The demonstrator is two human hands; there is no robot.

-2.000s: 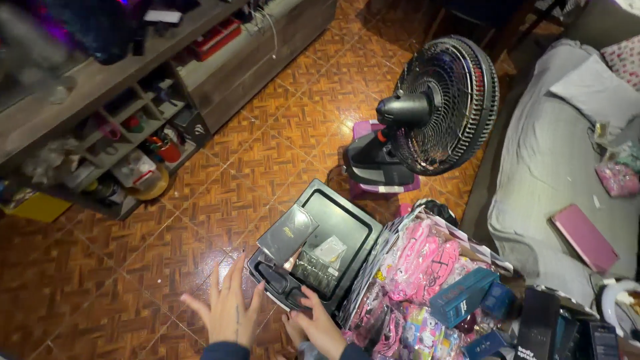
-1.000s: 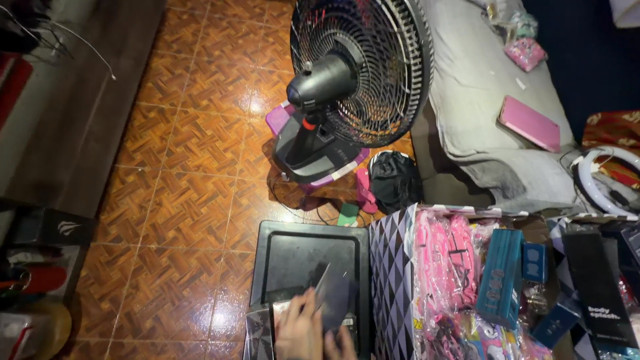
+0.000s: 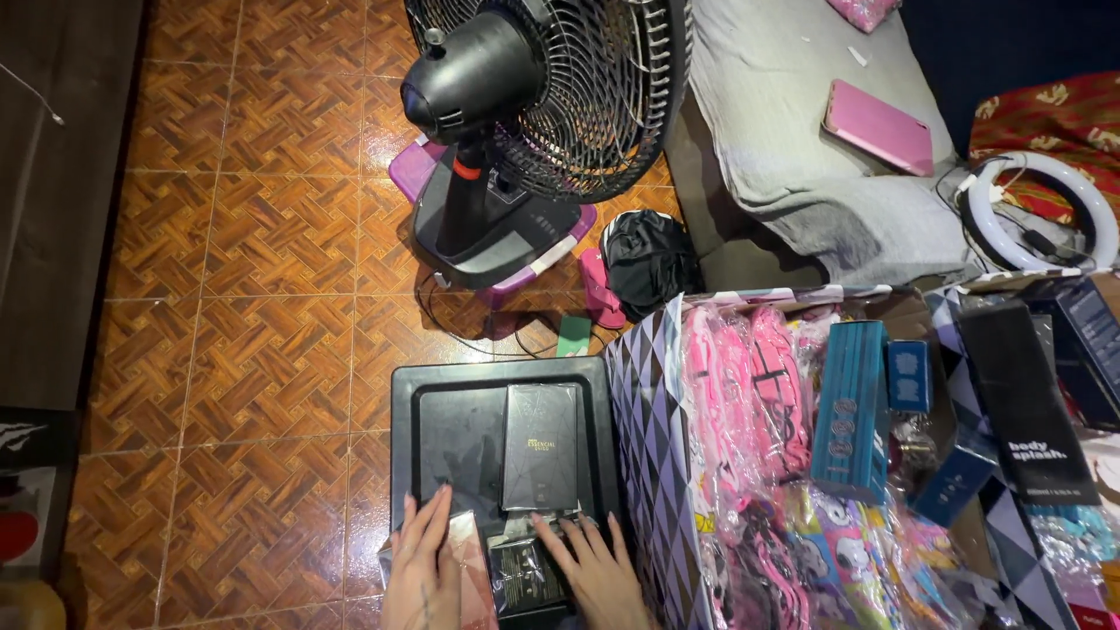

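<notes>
A black plastic tray or lid (image 3: 404, 437) lies near the bottom centre. On its right part rests a dark boxed product in clear wrap (image 3: 541, 451). Below that is a smaller black wrapped box (image 3: 525, 573), with my right hand (image 3: 591, 569) spread over its right edge. My left hand (image 3: 423, 560) lies along the left side of a pink-brown box (image 3: 471, 573), fingers extended. Whether either hand grips its box cannot be told. The lower ends of the boxes are cut off by the frame.
A patterned box (image 3: 647, 420) of pink wrapped goods and blue cartons (image 3: 849, 407) adjoins the tray's right side. A black pedestal fan (image 3: 490, 79) stands ahead, its cable on the tiled floor. A pink case (image 3: 878, 127) and ring light (image 3: 973, 206) lie on the covered sofa (image 3: 752, 114).
The dark box, tilted by my hands a second ago, now lies flat on the tray's right part. My hands have moved apart, one at each side of the lower boxes.
</notes>
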